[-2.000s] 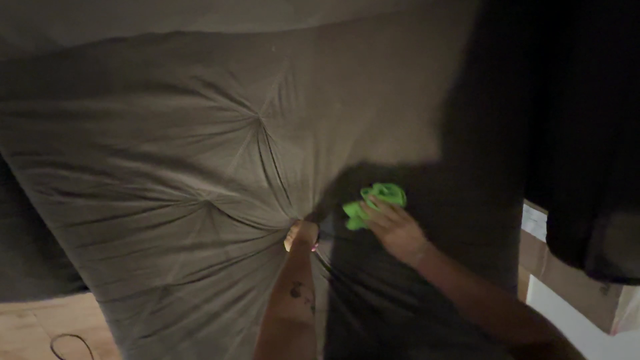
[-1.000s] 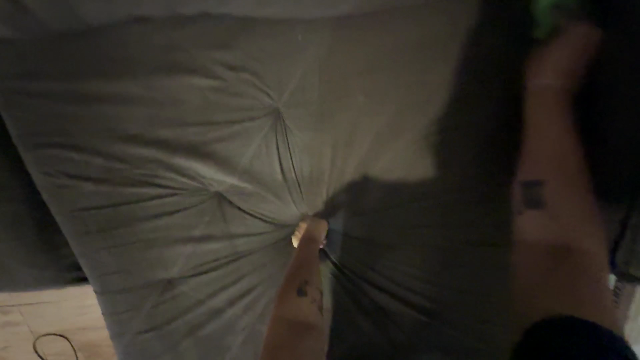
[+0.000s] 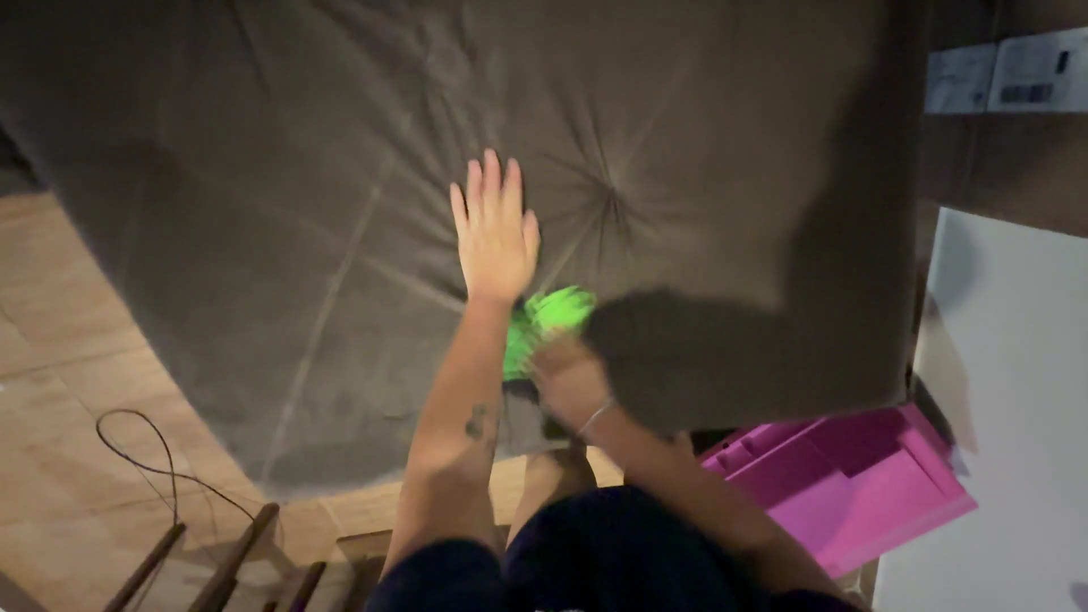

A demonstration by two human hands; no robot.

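My left hand [image 3: 495,234] lies flat, fingers spread, on the dark grey-brown upholstered surface [image 3: 722,229], just left of a gathered, tufted point in the fabric. My right hand [image 3: 571,374], blurred, grips a bright green cloth [image 3: 557,314] close to my left forearm, over the near part of the upholstery. The cloth is bunched, and part of it is hidden behind the forearm and fingers.
A pink plastic bin [image 3: 858,484] stands beyond the near right corner. To the right are a white panel [image 3: 1011,382] and a cardboard box [image 3: 1003,153] with labels. A thin black cable [image 3: 170,467] lies on the tiled floor [image 3: 51,340], near dark wooden legs [image 3: 238,552].
The right hand with the green cloth has come from the upper right to beside my left forearm. My left hand, pressed into the fabric before, now lies flat. The view has shifted a lot.
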